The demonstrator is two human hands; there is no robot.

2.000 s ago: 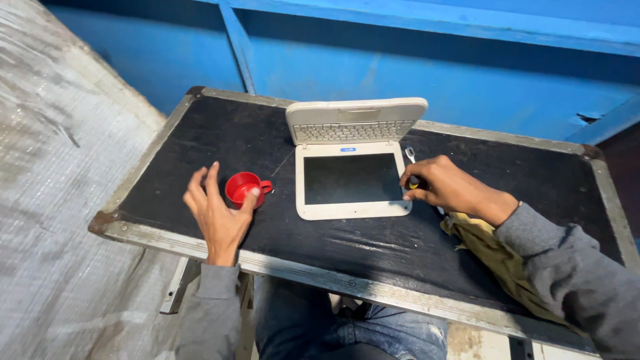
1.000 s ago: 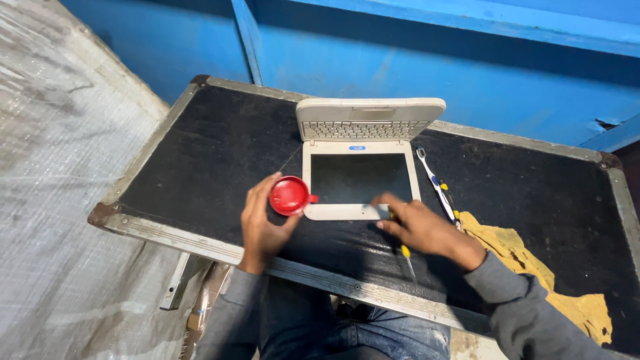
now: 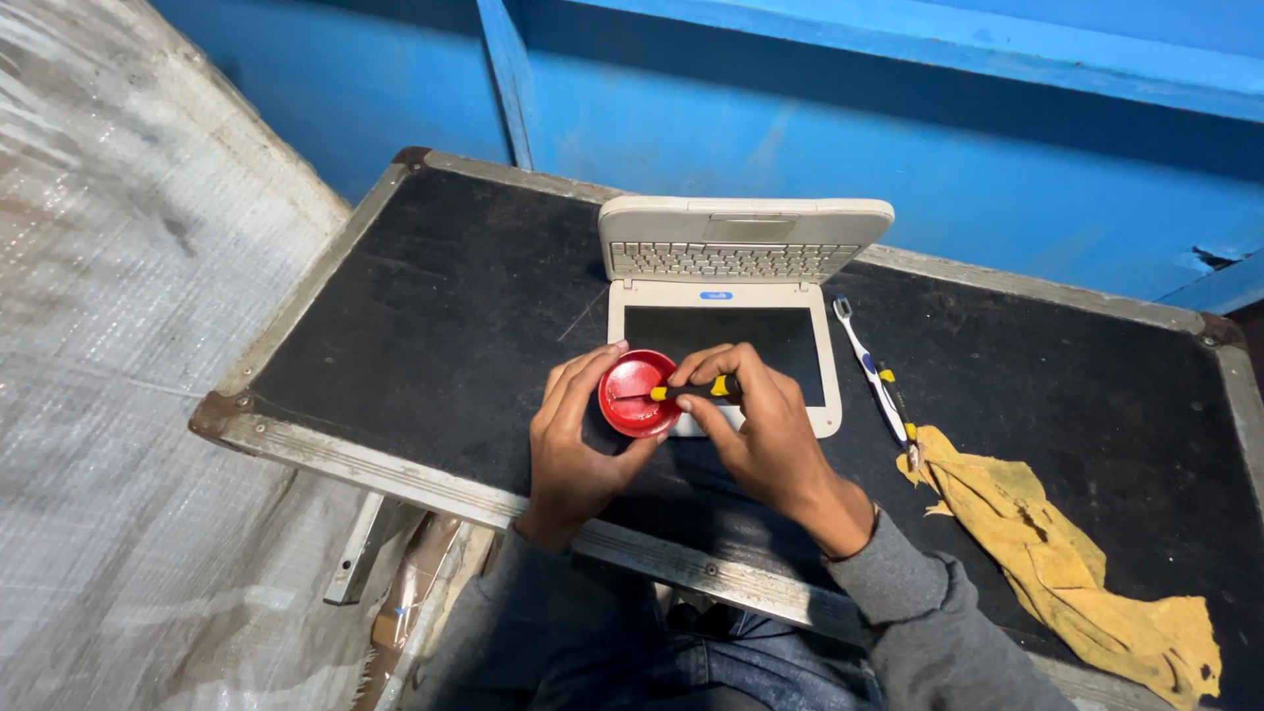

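My left hand (image 3: 583, 444) holds a small red plastic cup (image 3: 640, 380) by its side, in front of the laptop's lower left corner. In my right hand (image 3: 765, 425) is a small screwdriver (image 3: 696, 388) with a yellow and black handle; its shaft points left into the cup, where tiny pieces lie. Behind both hands is a small white laptop (image 3: 755, 227), opened wide, its dark screen (image 3: 726, 341) lying flat on the table and its keyboard half standing up at the back. The cup and my right hand cover part of the screen's near edge.
A white toothbrush (image 3: 865, 360) and a yellow and black tool (image 3: 899, 400) lie side by side right of the laptop. A crumpled yellow cloth (image 3: 1047, 553) spreads towards the near right edge. The black table (image 3: 425, 316) has a metal rim, with a blue wall (image 3: 671, 128) behind it.
The red cup, on the table beside my left hand two seconds ago, is now held up near the laptop. My right hand has moved left, bringing the screwdriver's shaft into the cup.
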